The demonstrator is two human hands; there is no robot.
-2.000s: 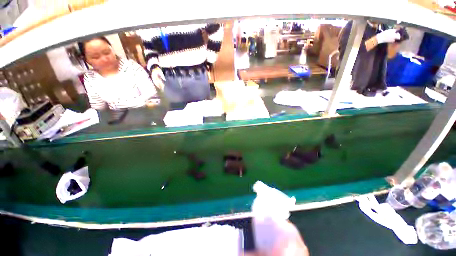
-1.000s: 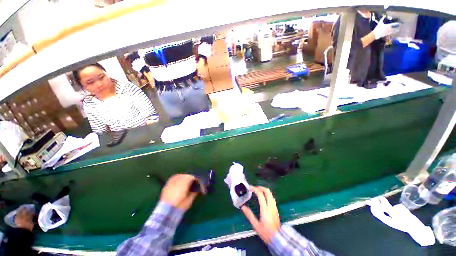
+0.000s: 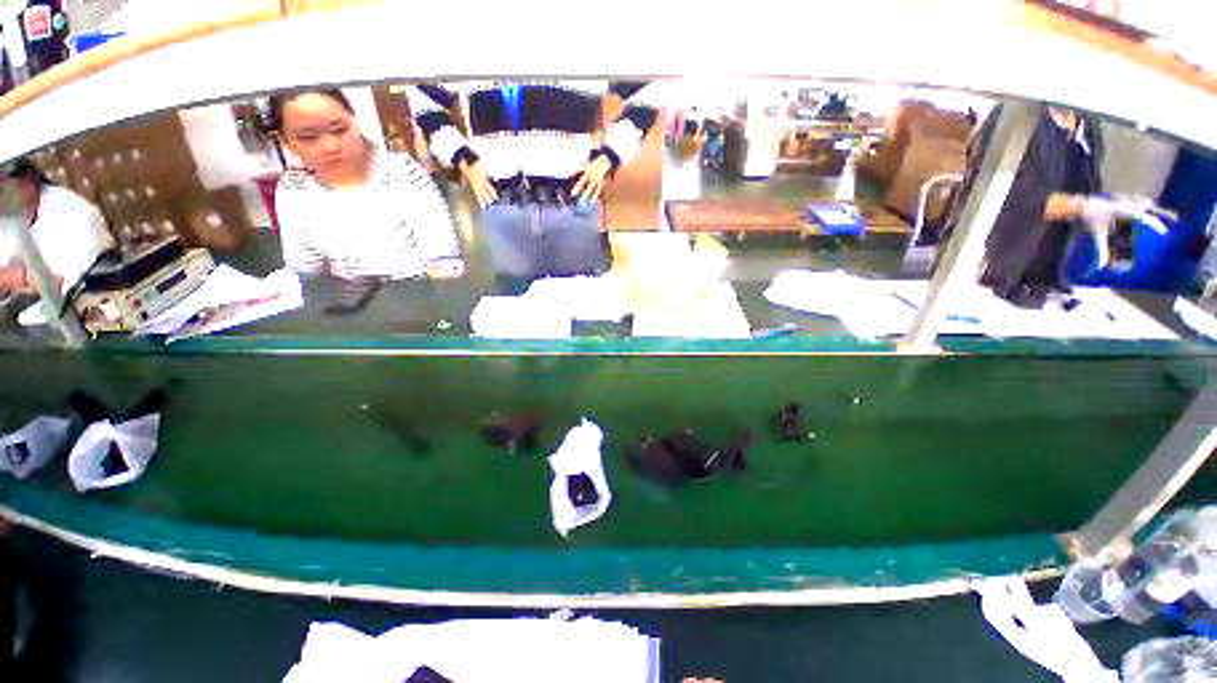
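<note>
A filled white bag [image 3: 579, 510] lies on the green belt, a black power adapter [image 3: 581, 488] showing at its mouth. Dark adapters [image 3: 674, 458] lie to its right, and another dark adapter [image 3: 511, 430] lies to its left. The stack of empty bags [image 3: 534, 650] is at the bottom edge. A small dark thing [image 3: 427, 675], cut off by the edge, shows over the stack; I cannot tell what holds it. Only a sliver of skin, seemingly my right hand [image 3: 703, 679], shows at the bottom edge. My left hand is not in view.
Two more white bags [image 3: 115, 460] lie at the belt's left. A belt edge rail [image 3: 601, 596] crosses before the bench. Clear containers [image 3: 1094, 591] and a white strip [image 3: 1034, 627] are at the right. Metal posts [image 3: 985, 220] hold the overhead shelf. People are beyond the belt.
Both hands have withdrawn from the belt towards the bottom edge. The right hand let go of the filled bag, which now lies on the belt. The other person's hand at far left is gone.
</note>
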